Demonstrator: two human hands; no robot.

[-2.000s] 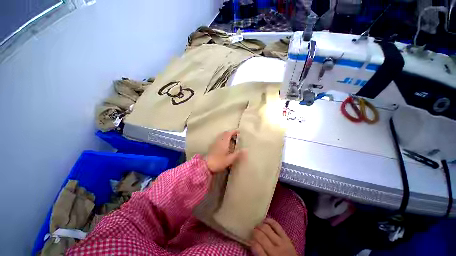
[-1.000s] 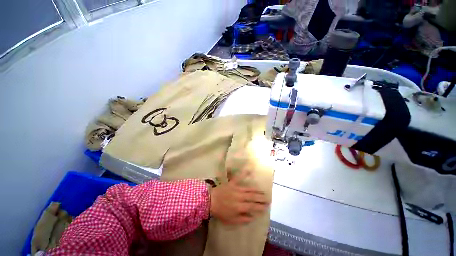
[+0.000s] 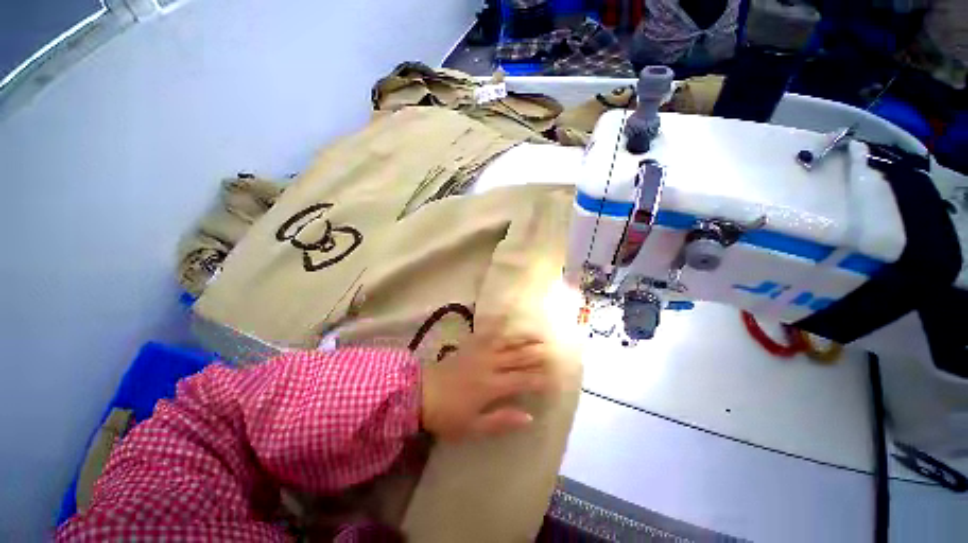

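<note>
My left hand (image 3: 483,387) lies flat, palm down, on a plain khaki panel (image 3: 478,483), fingers pointing right, just left of the needle area. The panel hangs over the table's front edge at the bottom. An embroidered khaki panel (image 3: 425,260) lies beneath and to the left, with part of its dark brown motif showing beside my wrist. The cloth's right edge runs up to the lit presser foot (image 3: 592,310) of the white sewing machine (image 3: 732,202). The lamp's glare hides the stitching spot. My right hand is not in view.
A flat pile of khaki panels (image 3: 361,202) with a brown motif lies left of the machine. Khaki bundles (image 3: 425,87) are behind and left of it. Red and yellowish scissors (image 3: 780,337) and dark snips (image 3: 930,467) lie right. A blue bin (image 3: 159,371) stands lower left.
My left hand has moved from the panel's edge over the lap onto the cloth near the needle. My right hand has left the picture. More of the motif shows, and the machine appears larger.
</note>
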